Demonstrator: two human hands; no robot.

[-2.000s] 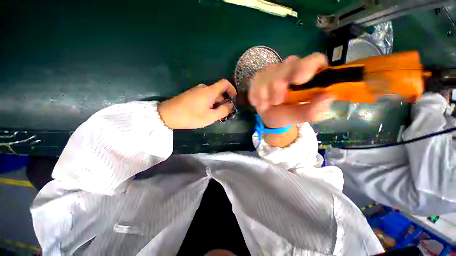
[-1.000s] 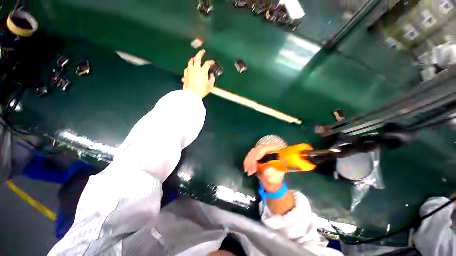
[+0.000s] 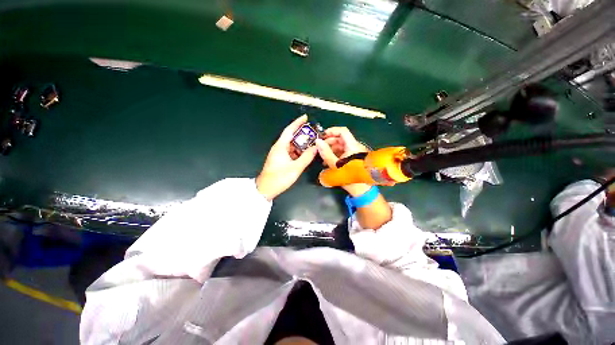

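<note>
My left hand (image 3: 284, 162) holds a small dark and silvery unit (image 3: 305, 137) between thumb and fingers, just below the pale strip. My right hand (image 3: 345, 149) holds the orange electric screwdriver (image 3: 367, 170) against the palm, while its thumb and fingertips touch the right side of the unit. The driver lies sideways, its rear end joined to a black ribbed support arm (image 3: 485, 153). A blue strap (image 3: 364, 198) is on my right wrist. Whether a screw is at my fingertips cannot be told. The screw dish is not visible.
A long pale strip (image 3: 290, 96) lies ahead of my hands, a short white strip (image 3: 116, 64) to its left. Small units (image 3: 49, 96) lie far left; another unit (image 3: 300, 47) lies ahead. A metal frame (image 3: 499, 74) and plastic bag (image 3: 472, 192) are right. A person's sleeve (image 3: 580, 222) shows far right.
My left hand has come back from the unit group beyond the strip and now holds a unit. My right fingers have moved to it, the orange driver still in that hand.
</note>
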